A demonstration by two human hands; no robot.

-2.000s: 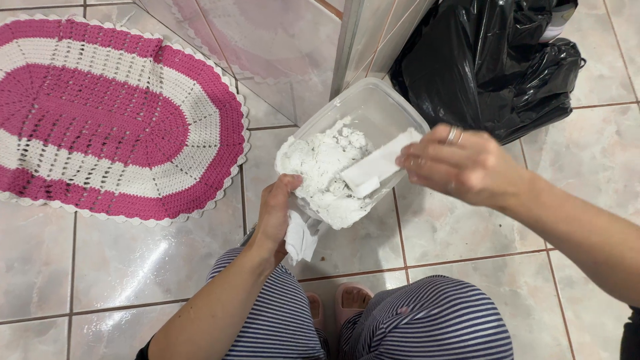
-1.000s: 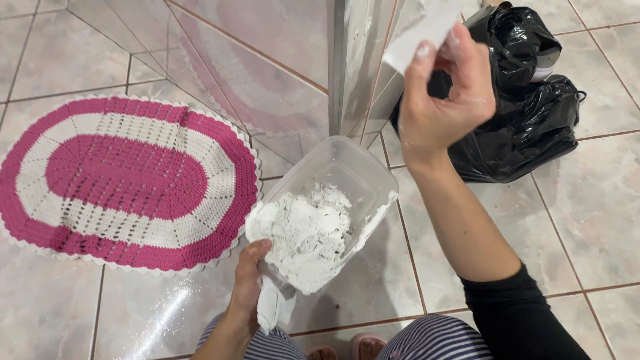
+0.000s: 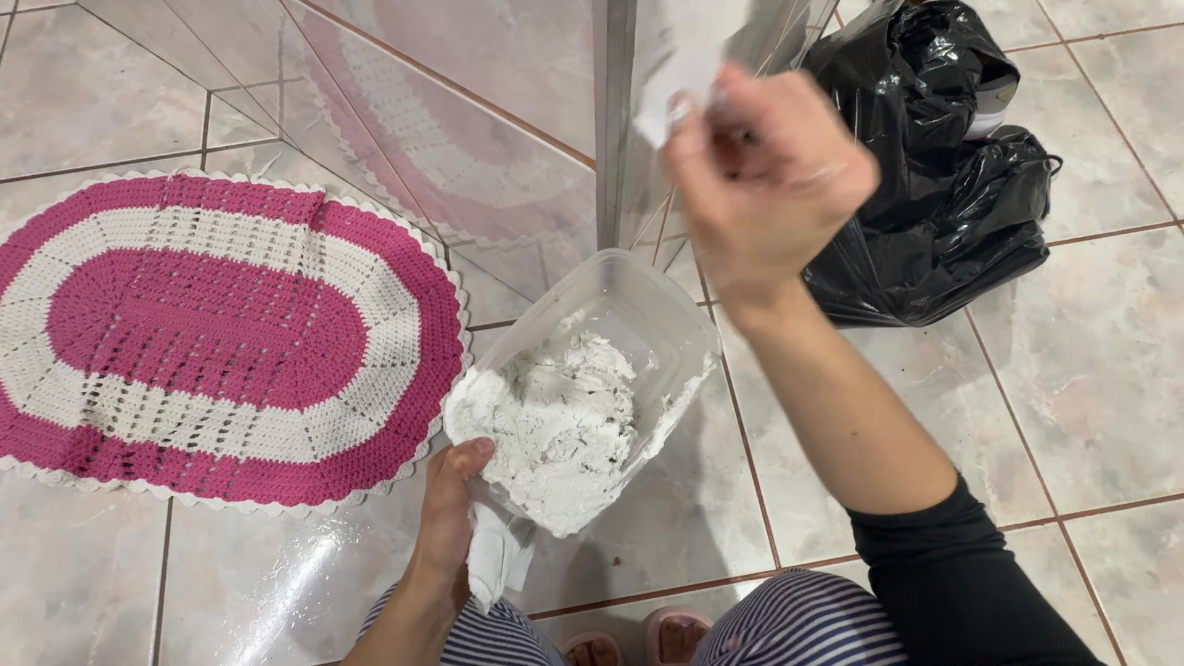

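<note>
My left hand [image 3: 453, 509] grips the near left rim of a clear plastic container [image 3: 638, 301], with its thumb on the edge. Thick white paste [image 3: 564, 425] fills the container's near part and coats its rim. Beneath that hand hangs a folded white cloth or paper [image 3: 499, 550]. Blurred by motion, my right hand [image 3: 772, 176] is raised beyond the container, closed around a flat white piece [image 3: 684, 69] that lies close to the wall's edge. What the piece is made of cannot be told.
A metal-edged corner [image 3: 614, 120] of a glossy tiled wall stands just past the container. On the tiled floor lie a pink and white crocheted rug [image 3: 213, 333] at left and a black plastic bag [image 3: 934, 185] at right, a shoe showing in it. My slippered feet [image 3: 680, 634] are below.
My right hand has gone from inside the container up to the wall's edge, taking the white piece along. The left hand keeps its hold on the container.
</note>
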